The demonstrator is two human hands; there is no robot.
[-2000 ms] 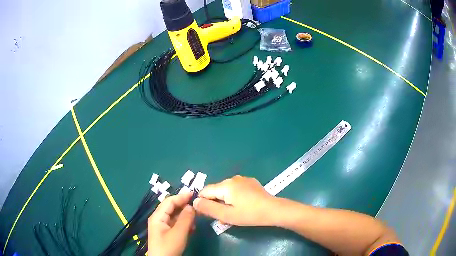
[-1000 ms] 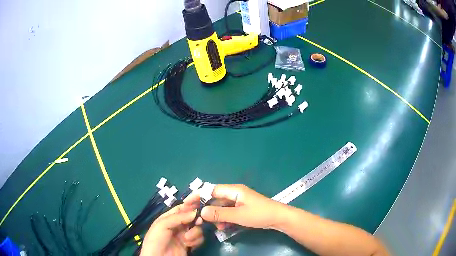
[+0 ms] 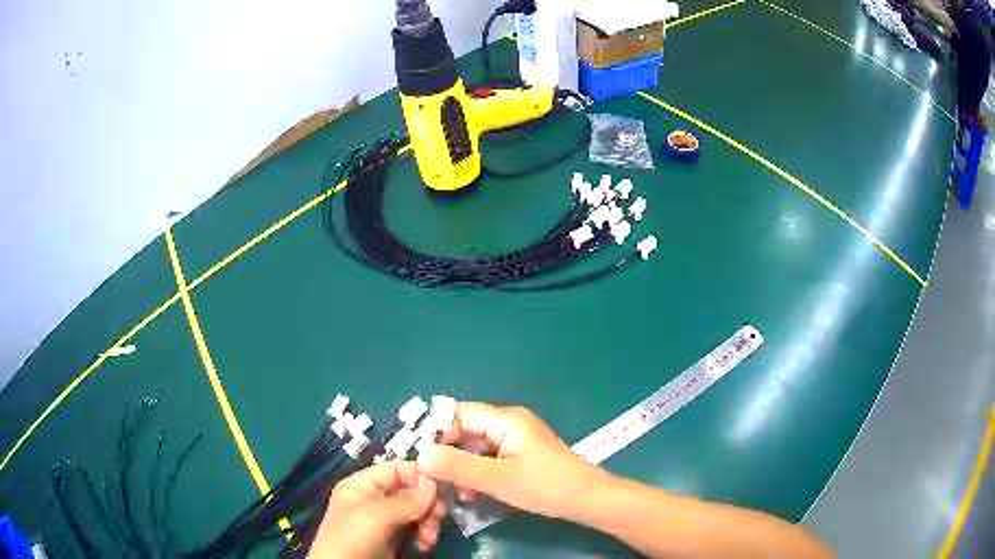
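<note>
My left hand (image 3: 376, 508) and my right hand (image 3: 513, 459) meet at the bottom centre. Their fingertips pinch a wire harness just below its white connector (image 3: 441, 413); the pinched part is mostly hidden by the fingers. More white connectors (image 3: 411, 412) lie just left of it. Another small group of white connectors (image 3: 350, 426) lies further left, on black wires (image 3: 278, 491) running to the lower left. A steel ruler (image 3: 676, 395) lies slanted on the green table, its near end partly under my right hand.
A curved harness bundle (image 3: 469, 268) with clustered white connectors lies ahead. A yellow heat gun (image 3: 450, 131) stands behind it. A clear plastic bag (image 3: 620, 143), a tape roll (image 3: 682, 145) and a blue bin (image 3: 622, 79) are further back. Part of a person (image 3: 969, 55) shows at top right.
The camera view has shifted. My hands stay together at the connector; the right fingers have moved slightly around it, and the left fingers are drawn in below.
</note>
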